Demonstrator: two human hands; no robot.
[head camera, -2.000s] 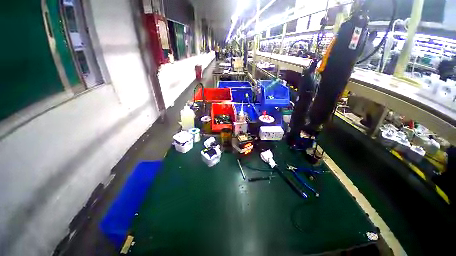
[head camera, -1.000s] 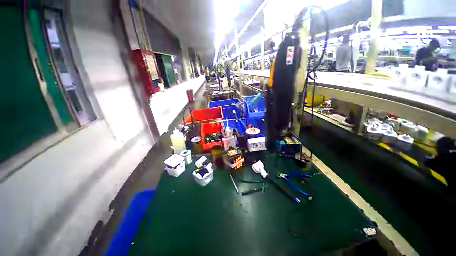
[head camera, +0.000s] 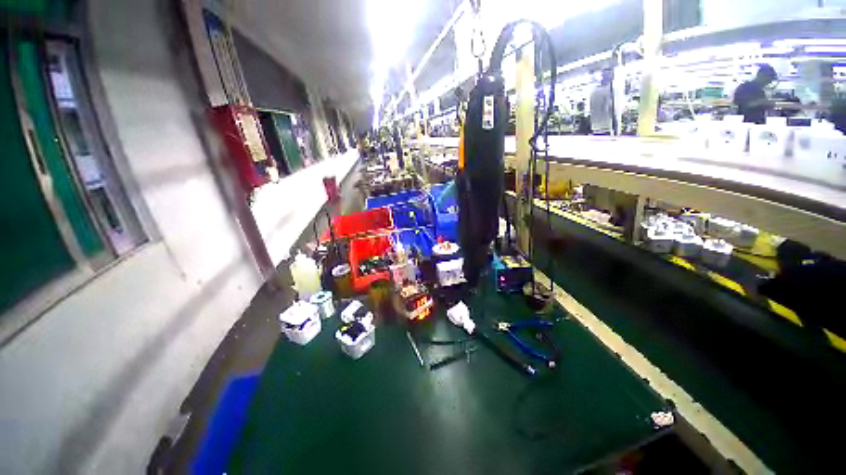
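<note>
Neither of my hands is in the picture. On the green bench top (head camera: 390, 417) two open white housings (head camera: 355, 340) stand at the left, with dark parts inside the nearer one. A slim grey rod (head camera: 415, 349) lies in the middle. Right of it lies a black-handled tool with a white front end (head camera: 460, 317), perhaps a soldering iron. Blue-handled pliers or cutters (head camera: 533, 348) lie beside it. A meter (head camera: 416, 304) with glowing red digits stands behind, near a white socket block (head camera: 450, 271).
Red bins (head camera: 369, 255) and blue bins (head camera: 411, 215) stand at the back. A thick black hose (head camera: 481, 176) hangs over the bench's right rear. A white wall (head camera: 176, 343) is left; a conveyor shelf (head camera: 594, 149) with white units is right. A person (head camera: 753, 96) is far off right.
The view has turned right, so the bench things and hanging hose appear further left and a little lower. The bench things keep their places. No hand has come into view.
</note>
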